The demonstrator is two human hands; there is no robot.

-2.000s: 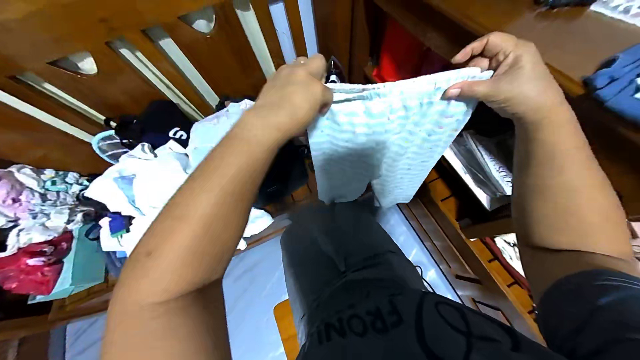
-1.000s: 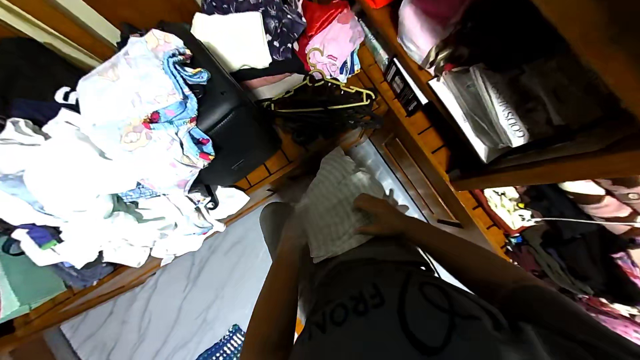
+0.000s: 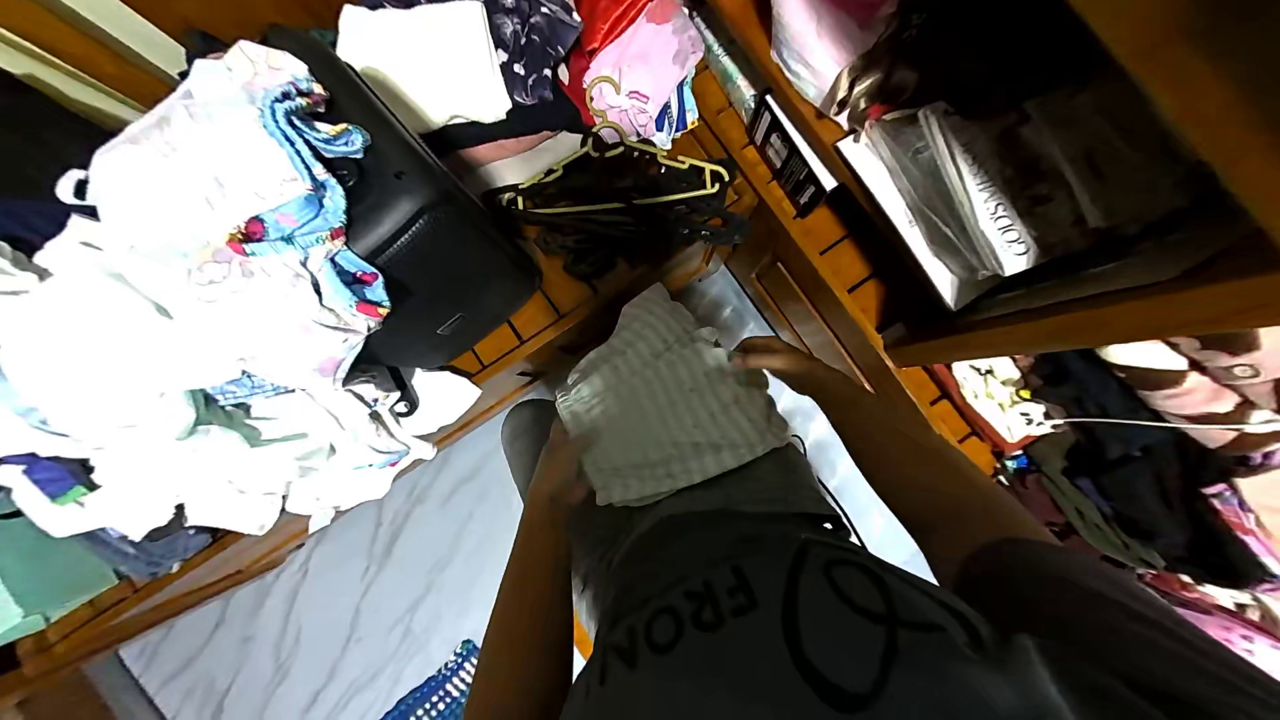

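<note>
A pale striped cloth garment point(image 3: 675, 400) lies across the person's lap, partly spread, its top end pointing away from the body. My left hand point(image 3: 562, 465), blurred, is at the garment's lower left edge. At its right edge is my right hand point(image 3: 785, 362), with the fingers reaching onto the cloth. Whether either hand grips the fabric cannot be made out. The dark trousers point(image 3: 740, 490) show beneath the garment.
A heap of white and printed clothes point(image 3: 180, 300) lies at left, beside a black bag point(image 3: 440, 260). Yellow and black hangers point(image 3: 620, 190) lie beyond the lap. A wooden shelf point(image 3: 1080, 310) holds plastic-wrapped items point(image 3: 960, 200) at right, with more clothes point(image 3: 1130, 450) below.
Two seconds ago both hands held the garment up by its top edge; now it lies on the lap with a hand at each side. The view has swung strongly downward.
</note>
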